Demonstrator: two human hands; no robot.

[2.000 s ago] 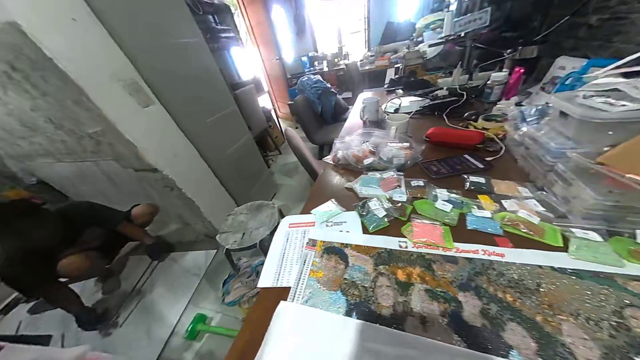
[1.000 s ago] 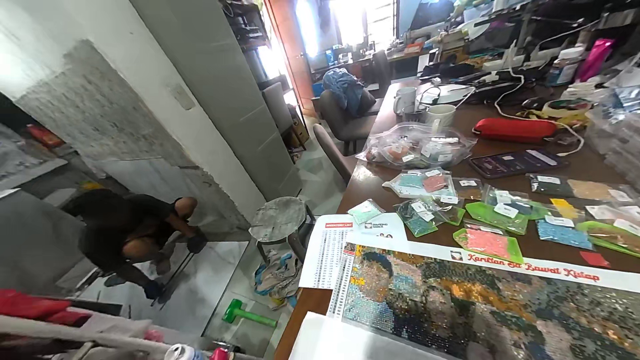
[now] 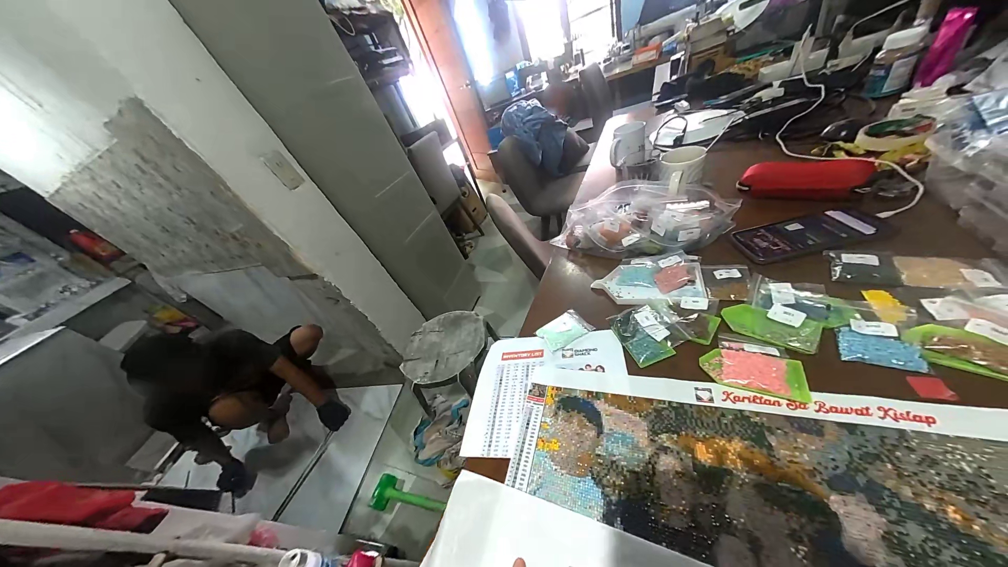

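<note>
A single fingertip, seemingly of my left hand (image 3: pixel 519 562), shows at the bottom edge against a white sheet (image 3: pixel 512 524); the rest of that hand is hidden. My right hand is out of view. The sheet overlaps a diamond painting canvas (image 3: pixel 709 465), partly covered with small drills. Beyond its white border lie a printed list (image 3: pixel 504 394), green trays with pink drills (image 3: pixel 752 372) and blue drills (image 3: pixel 878 349), and small labelled bags such as one with teal drills (image 3: pixel 650 335).
A clear plastic bag of packets (image 3: pixel 650 220), mugs (image 3: pixel 683 169), a phone (image 3: pixel 807 235) and a red case (image 3: pixel 807 179) stand farther back. Left of the table are a round stool (image 3: pixel 445 346) and a green mallet (image 3: pixel 402 494). A gloved person (image 3: pixel 228 378) crouches over a floor tile (image 3: pixel 346 449).
The view has swung left, bringing more of the crouching person's side of the room into sight. A fingertip now shows at the bottom edge.
</note>
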